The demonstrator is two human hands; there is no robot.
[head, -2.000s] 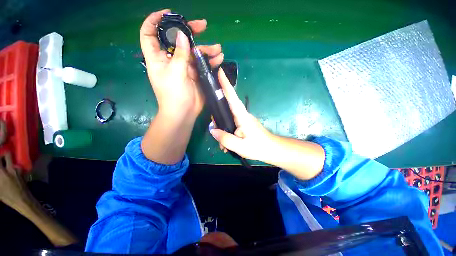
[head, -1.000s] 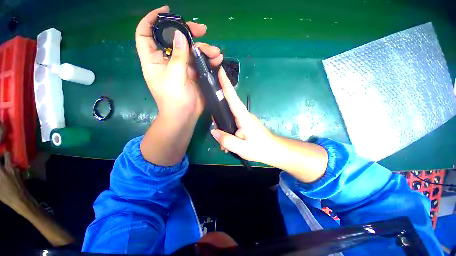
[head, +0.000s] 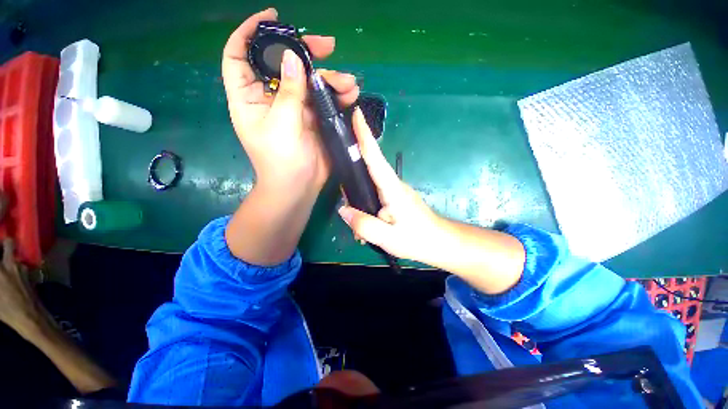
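Note:
My left hand point(head: 275, 132) holds a round black watch case point(head: 272, 54) at the upper left of centre, thumb on its face. A small gold-coloured part point(head: 272, 85) shows at the case's lower edge. My right hand point(head: 395, 204) is closed around a thick black electric screwdriver point(head: 348, 152) with a small white label. The screwdriver slants up and left, its front end at the right side of the case between my left fingers. Its bit tip is hidden. A dark square dish point(head: 373, 117) lies partly hidden behind my right hand.
A black ring point(head: 164, 171), green tape roll point(head: 112, 216), white bottle point(head: 124, 114), white foam tray point(head: 77, 136) and red tray point(head: 24, 152) are at left. Bubble wrap point(head: 631, 152) lies at right. A thin dark rod point(head: 399, 165) lies near centre. Another person's arm point(head: 48, 335) is at lower left.
My hands keep the same hold on case and screwdriver. The disc on the case looks darker than in the earliest frame. The view has shifted slightly.

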